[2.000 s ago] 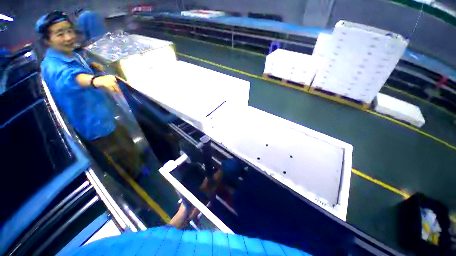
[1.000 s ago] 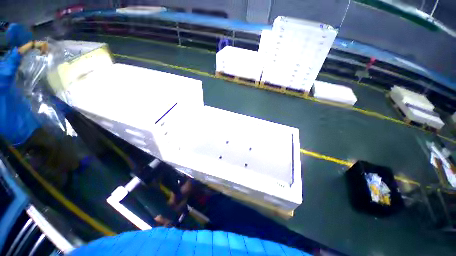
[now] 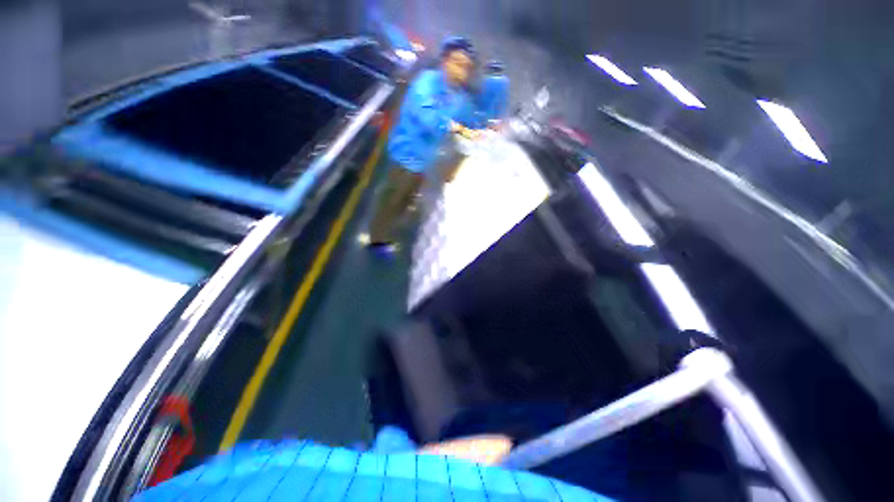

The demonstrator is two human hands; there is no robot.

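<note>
A large glossy black panel (image 3: 549,324) is tilted up in front of me and reflects the ceiling lights. The white-silver tube of the suction frame (image 3: 618,412) lies over the panel's near side, with a corner joint at the right. A blurred hand, which looks like my left hand (image 3: 471,448), is closed at the tube's near end, partly hidden by my blue sleeve. My right hand is not in view.
On the left, a white lit unit (image 3: 78,363) and a dark panel on a blue-edged carrier (image 3: 167,167) lie along the line's metal rail. White foam trays (image 3: 480,196) and a person in blue (image 3: 422,123) are ahead. A red object (image 3: 174,441) is near the rail.
The view has swung left towards the conveyor line. The dark panel now shows large and tilted up ahead, with the frame's tube at the right. The black bin has left view.
</note>
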